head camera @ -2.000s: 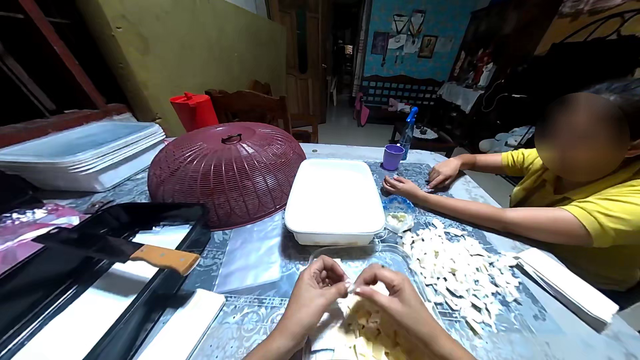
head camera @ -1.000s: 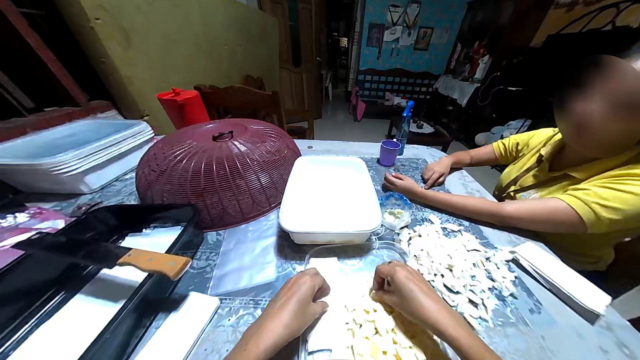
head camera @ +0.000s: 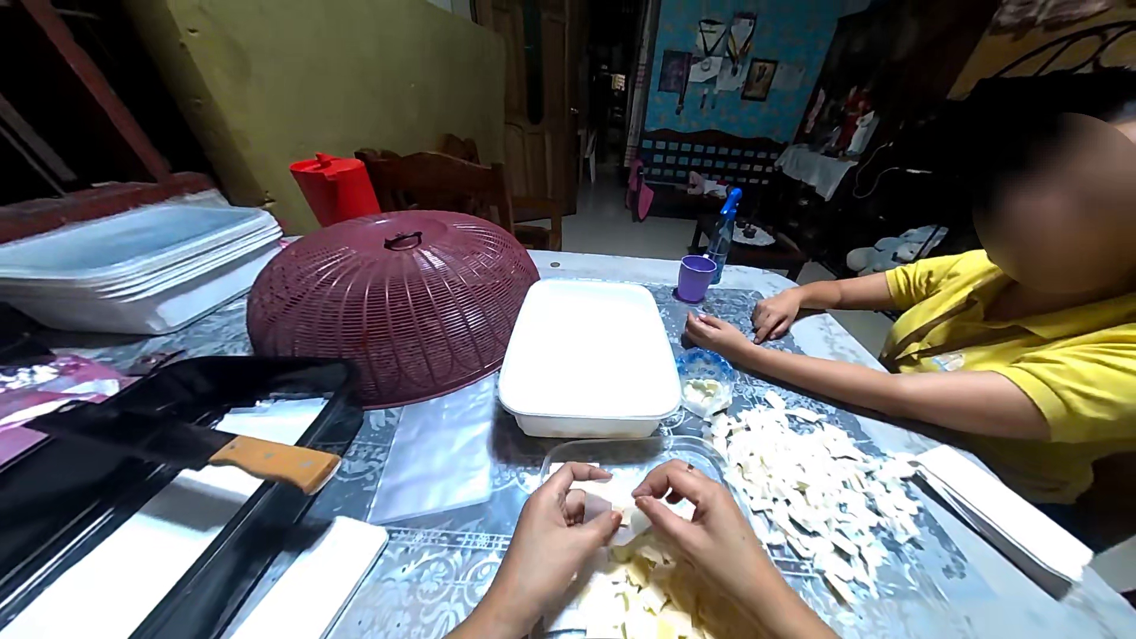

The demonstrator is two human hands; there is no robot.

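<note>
My left hand (head camera: pixel 564 537) and my right hand (head camera: pixel 701 515) face each other over a clear plastic container (head camera: pixel 701 448) at the front centre. Between their fingertips is a small, thin, pale wrapper (head camera: pixel 628 522), pinched from both sides; what it holds is hard to see. Below them, many yellowish cut pieces (head camera: pixel 643 595) lie in the container. To the right of my right hand, a heap of small white wrapped pieces (head camera: pixel 816 479) spreads on the patterned table cover. Just beyond the container stands a white lidded tub (head camera: pixel 590 355).
A maroon mesh food cover (head camera: pixel 390 302), a clear plastic bag (head camera: pixel 435 453) and a black tray (head camera: pixel 328 382) with a wooden-handled knife (head camera: pixel 275 461) lie left. At right, a person in yellow (head camera: pixel 976 355) rests both arms near a small glass bowl (head camera: pixel 706 386) and purple cup (head camera: pixel 695 278).
My hands were apart over the yellowish pieces one second ago; now they have come together with a pale wrapper between the fingertips. The other person's arms stay about where they were.
</note>
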